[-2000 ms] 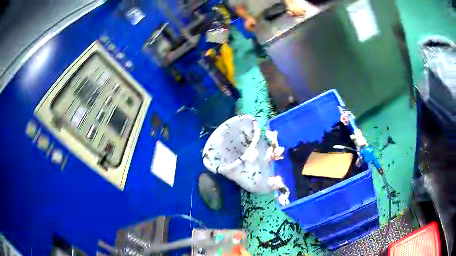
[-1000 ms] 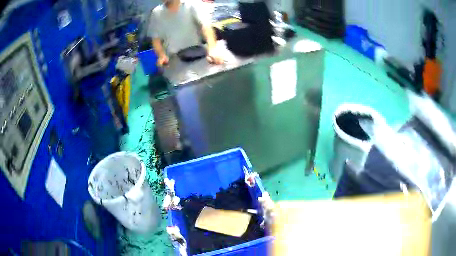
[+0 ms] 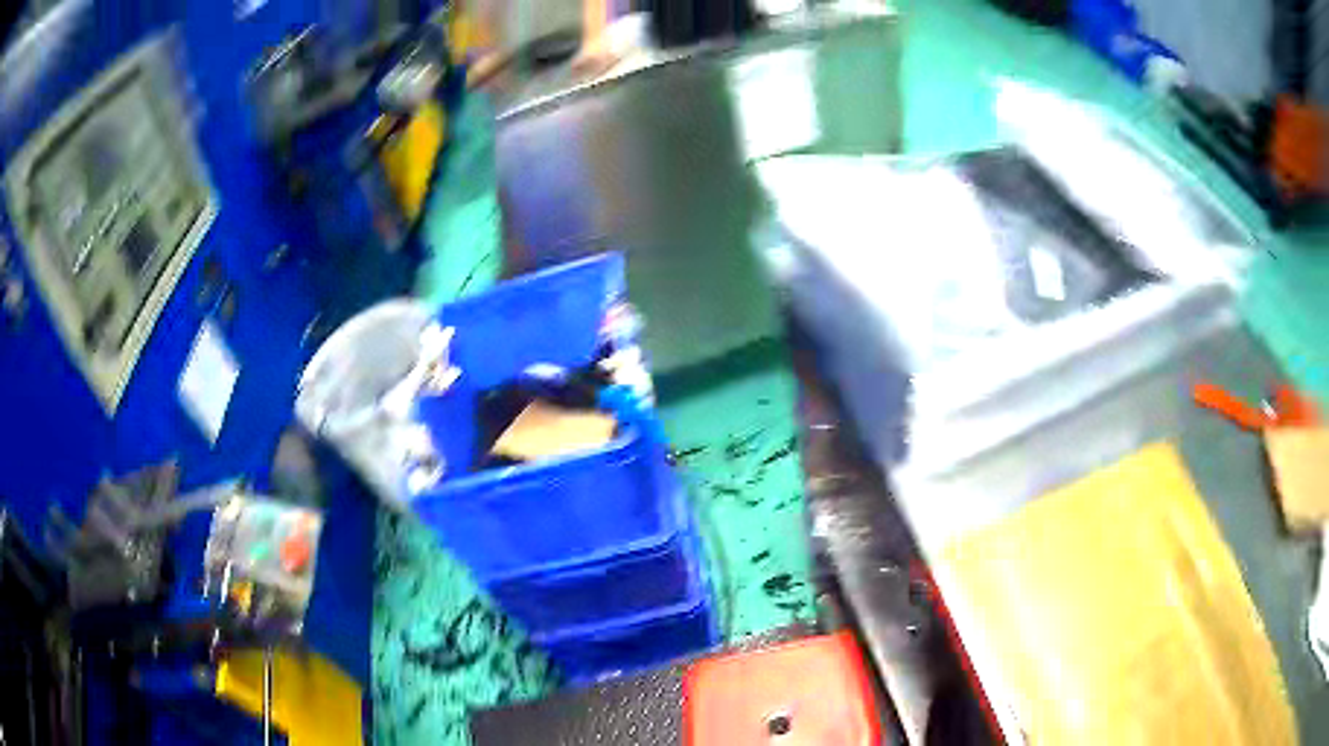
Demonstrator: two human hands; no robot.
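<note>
Neither of my hands can be made out. The tan-yellow board (image 3: 1115, 605) lies flat on the grey tabletop (image 3: 1166, 415) at the lower right, with no strips visible on it. Clear plastic film (image 3: 904, 277) covers dark rubber stock (image 3: 1057, 219) behind the board. An orange tool (image 3: 1236, 405), perhaps a scraper, lies on the tabletop near a small brown cardboard piece (image 3: 1300, 474). A white thing (image 3: 1320, 619) is cut off by the right edge; I cannot tell what it is.
The blue parts tub (image 3: 547, 510) holds black parts and a cardboard pad (image 3: 554, 432). A white bin (image 3: 350, 379) stands left of it. A red stool (image 3: 787, 700) is at bottom centre, a push-button box (image 3: 270, 554) at left. Another person's arm (image 3: 605, 51) shows blurred at the top.
The view has swung right and down to the tabletop. The tub, stool and film-covered stock show in new places. The board, overexposed at the lower edge before, now shows clearly on the table.
</note>
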